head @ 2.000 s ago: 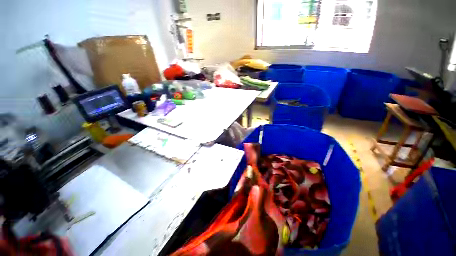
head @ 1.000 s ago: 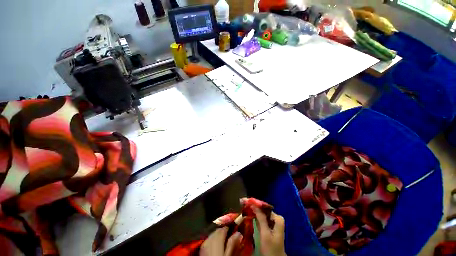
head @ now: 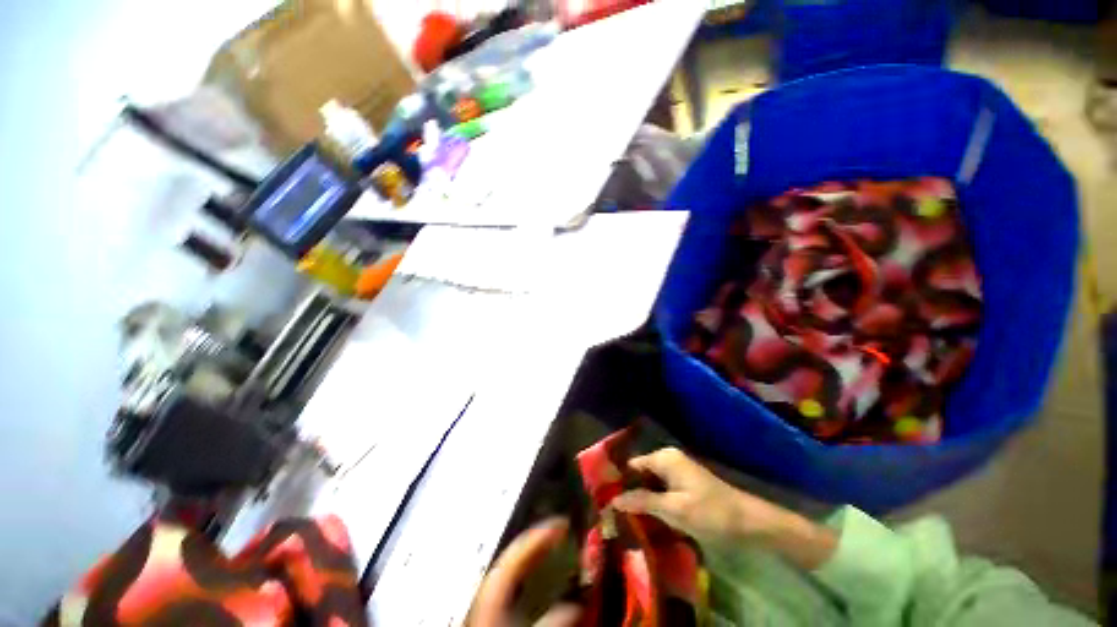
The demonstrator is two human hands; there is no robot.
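A printed garment piece (head: pixel 637 570) in red-pink, cream and dark brown, with orange edging, is held up beside the table's front edge at the bottom centre. My right hand (head: pixel 686 496) pinches it near its upper end, fingers closed on the cloth. My left hand (head: pixel 533 576) is blurred and partly cut off by the bottom edge, at the left side of the piece; its grip cannot be made out. No snips can be made out.
A blue bin (head: pixel 845 472) right of the table holds more printed cloth with round yellow stickers. A printed pile (head: pixel 245 576) lies at the lower left. The sewing machine (head: pixel 196 447) and control screen (head: pixel 298 200) stand left, a cardboard box (head: pixel 319 67) behind.
The view has swung right and tilted, bringing the bin nearer the middle. The printed piece is now raised higher between my hands, and my left hand has come away from its upper tip.
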